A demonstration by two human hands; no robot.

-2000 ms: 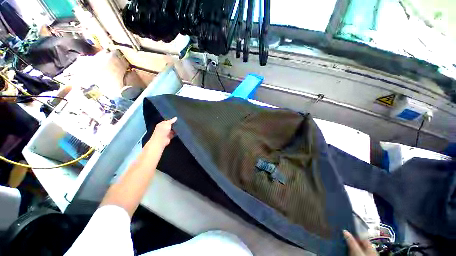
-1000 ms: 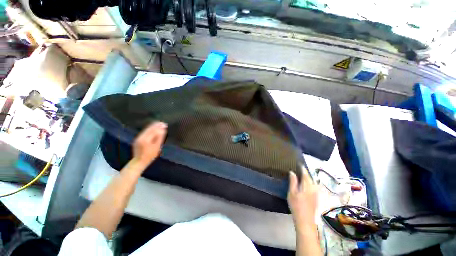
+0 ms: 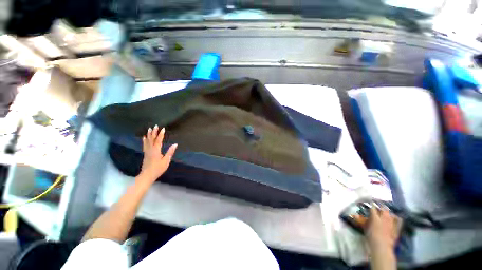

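The garment (image 3: 211, 132) lies inside out over the black pressing buck (image 3: 227, 185). Its brown-olive lining faces up, with a smooth blue-grey band (image 3: 232, 167) along the near edge and a small blue-grey label (image 3: 249, 129) on the lining. My left hand (image 3: 156, 157) rests on the band and lining at the left, fingers spread. My right hand (image 3: 381, 224) is on the handle of the steam iron (image 3: 358, 215) at the table's right end. The grip is blurred, but the fingers curl over the handle.
A narrow dark sleeve (image 3: 317, 132) lies behind the garment. A blue swing arm (image 3: 206, 67) stands at the back. A second padded table (image 3: 404, 126) with a blue machine part (image 3: 457, 132) is at the right. A cluttered shelf (image 3: 45, 126) is at the left. The iron's cables run right.
My right hand has left the garment's right edge and moved right onto the iron. My left hand has opened flatter on the band. The garment lies nearly as before.
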